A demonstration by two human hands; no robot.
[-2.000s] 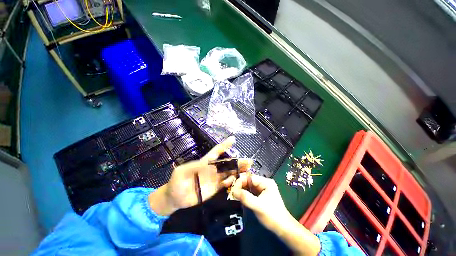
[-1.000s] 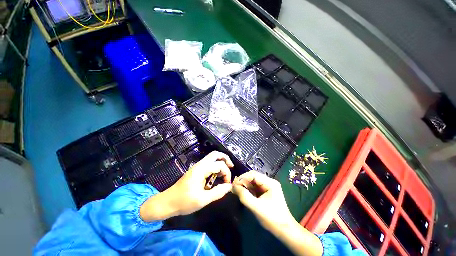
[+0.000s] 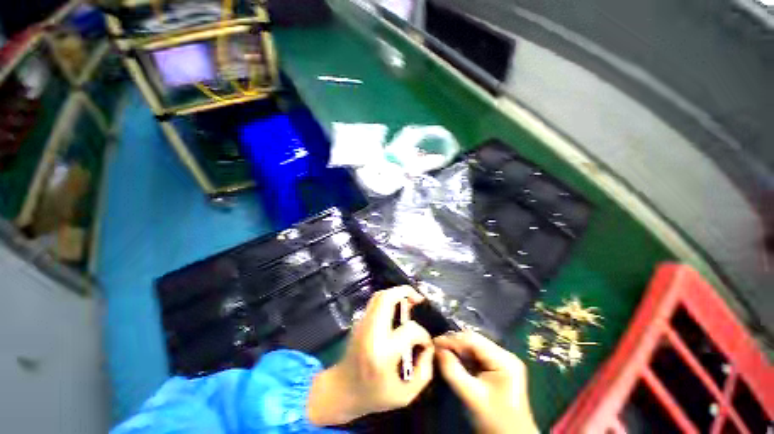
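The picture is blurred. My left hand (image 3: 380,360) is closed around a thin black phone middle frame (image 3: 430,319). The frame's dark end shows above the fingers, and a small bright metallic bit shows between the lower fingers. My right hand (image 3: 488,377) is beside it, its thumb and fingers drawn together at the frame's edge and touching or nearly touching the left fingertips. Whatever is between the right fingertips is hidden. The right sleeve is out of the picture.
Black blister trays (image 3: 259,292) lie beyond the hands, with a clear plastic bag (image 3: 437,222) on the middle one. White bags (image 3: 357,144) and a roll are behind. Tan slivers (image 3: 564,333) lie right, beside a red-orange tray (image 3: 670,292). A blue stool or bin (image 3: 276,153) stands left.
The camera view has turned, so the scene sits lower and further right. Two seconds ago my left hand was more open; it is now closed around the frame, with both hands together.
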